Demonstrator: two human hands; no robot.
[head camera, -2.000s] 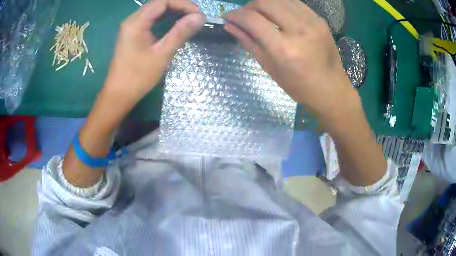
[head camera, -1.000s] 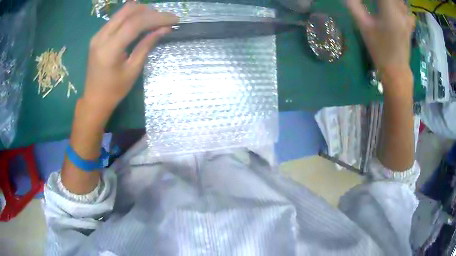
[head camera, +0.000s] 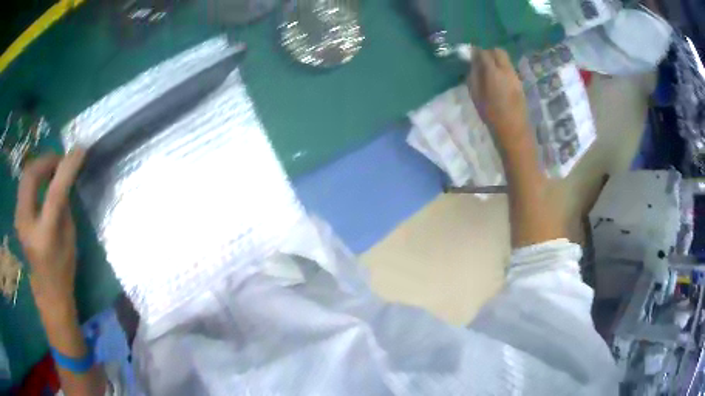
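A dark, narrow-looking tablet cover (head camera: 166, 112) lies slantwise over the far part of the bubble wrap (head camera: 205, 193). My left hand (head camera: 52, 209), with a blue wrist band, has its fingertips on the cover's left end; its grip is partly hidden. My right hand (head camera: 498, 93) is far to the right, over the bench edge beside printed sheets, fingers curled. A small whitish bit shows at its fingertips; blur hides whether it is held.
A round dish of shiny screws (head camera: 321, 32) stands at the top middle. A dark tool (head camera: 425, 17) lies right of it. Printed sheets (head camera: 553, 108) hang off the bench edge. Small pale parts (head camera: 23, 139) lie at left, tan sticks (head camera: 9, 271) below them. White equipment (head camera: 638, 224) stands at right.
The view has swung right, so the bench looks tilted and the wrap sits further left. My right hand has moved to the sheets at the bench edge. My left hand remains at the cover's end.
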